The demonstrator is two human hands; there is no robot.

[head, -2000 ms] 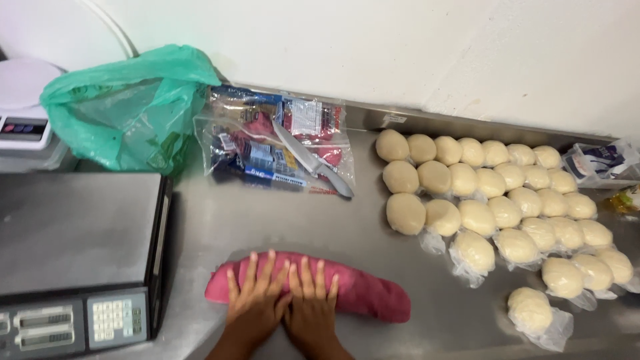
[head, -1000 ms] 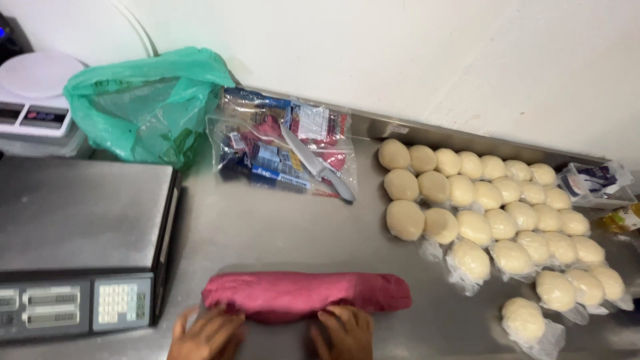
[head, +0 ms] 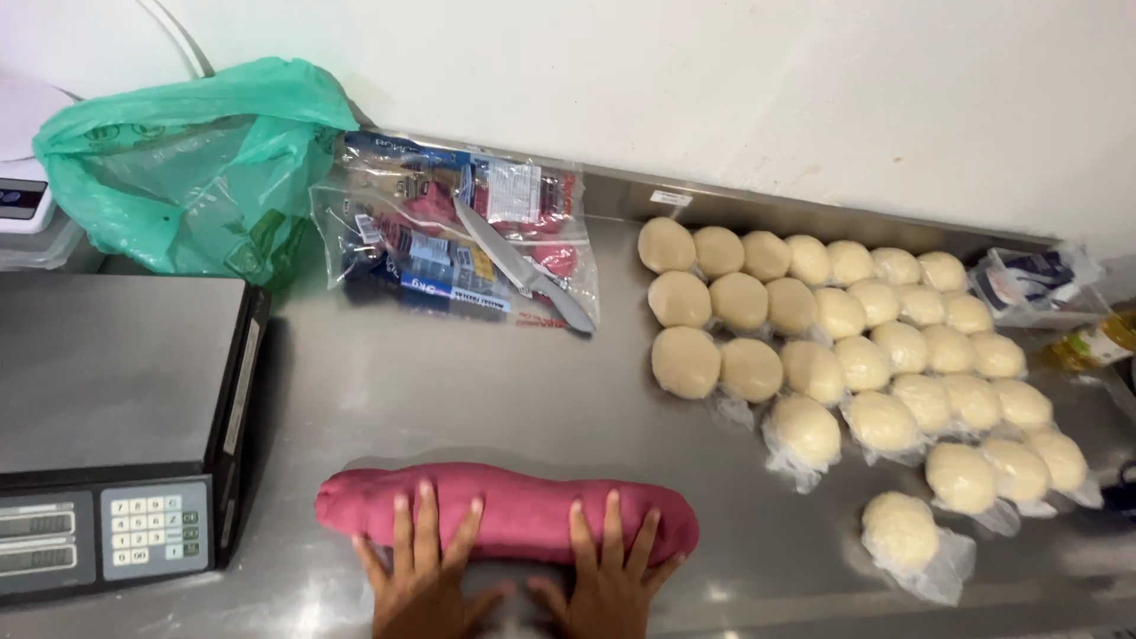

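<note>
A thick log of pink dough (head: 524,513) lies crosswise on the steel worktop (head: 426,390), near the bottom middle of the view. My left hand (head: 424,568) rests its spread fingertips on the left half of the log. On the right half lie the spread fingers of my right hand (head: 612,568). Both palms are at the near side of the dough, and neither hand grips it. Behind the log, a knife with a grey handle (head: 568,304) lies on clear plastic bags (head: 355,240) that hold printed packets and pink pieces.
Rows of pale dough balls (head: 739,302), several in clear film, cover the right side. A weighing scale (head: 106,373) stands at left, with a green plastic bag (head: 293,106) behind it. At far right are a clear plastic box (head: 1021,311) and a bottle (head: 1078,348). A wall rises behind.
A second ago both hands were at the log's near edge with fingers curled; now the fingers lie spread over it. Two seconds ago the hands were close together on its middle; now they are farther apart.
</note>
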